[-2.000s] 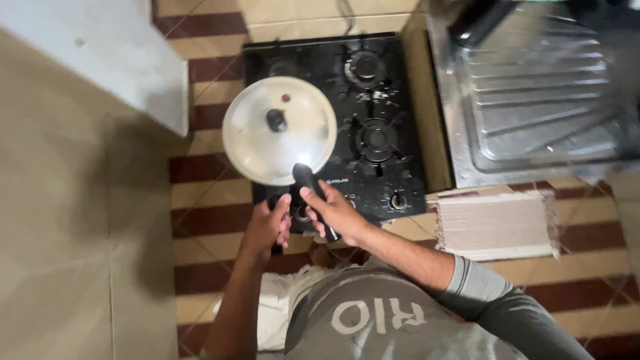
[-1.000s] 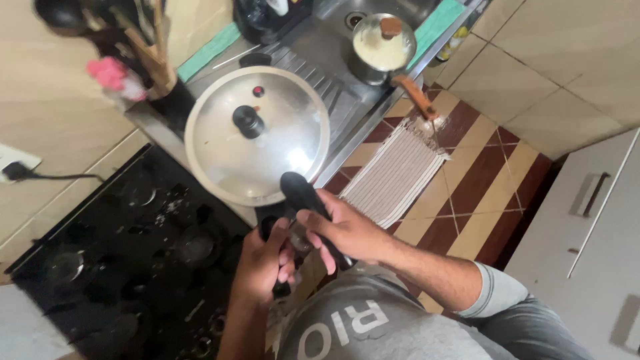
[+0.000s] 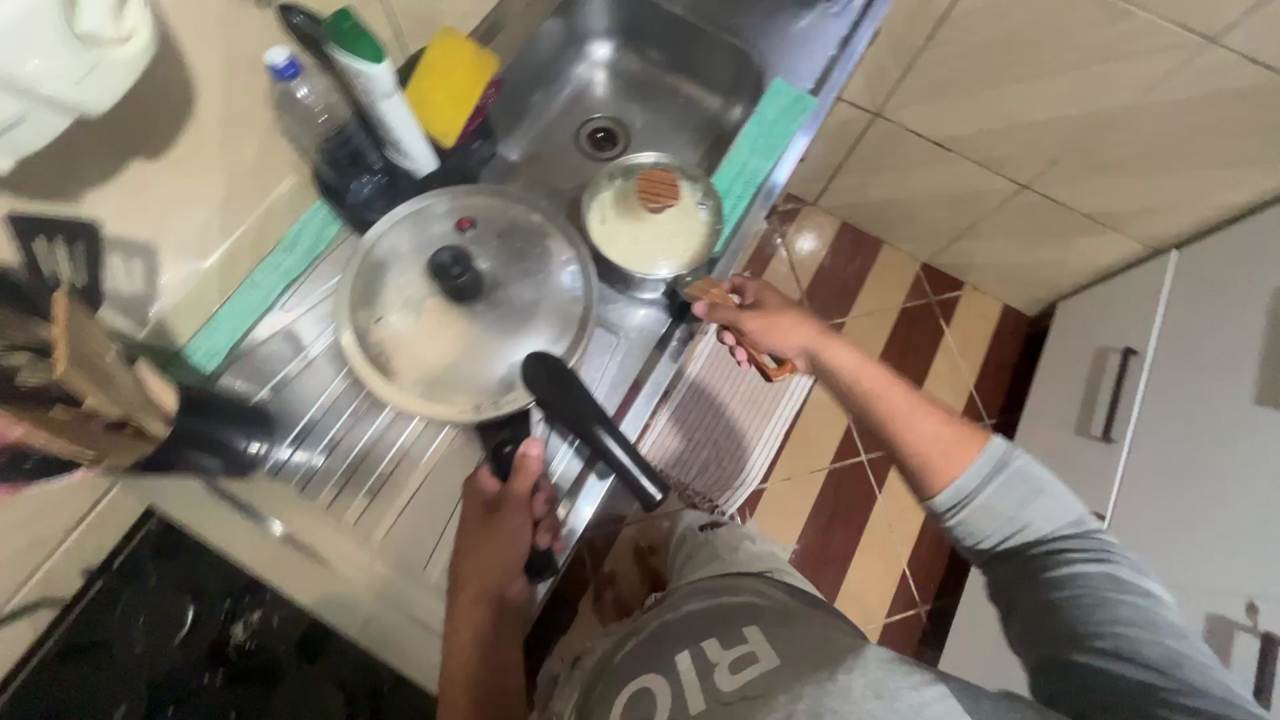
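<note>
My left hand (image 3: 515, 515) is closed around the lower black handle of a pressure cooker (image 3: 470, 330), whose metal lid has a black knob and a small red valve. The lid's own black handle (image 3: 600, 430) sticks out beside that hand, untouched. To the right, my right hand (image 3: 760, 325) grips the brown handle of a small saucepan (image 3: 650, 265). Its lid (image 3: 620, 225) looks pale and see-through, with a brown wooden-looking knob. The saucepan sits beside the sink basin, close to the cooker.
A steel sink basin (image 3: 640, 70) lies behind the saucepan, and a ribbed drainboard (image 3: 340, 440) under the cooker. Bottles and a yellow sponge (image 3: 450, 85) stand behind. A black utensil holder (image 3: 215, 430) is at left, above the black cooktop (image 3: 190, 630). A striped mat (image 3: 735, 420) lies on the floor.
The cooker has gone from over the cooktop to over the drainboard. My right hand has left the cooker's handles and taken hold of the saucepan's handle. The view has turned toward the sink.
</note>
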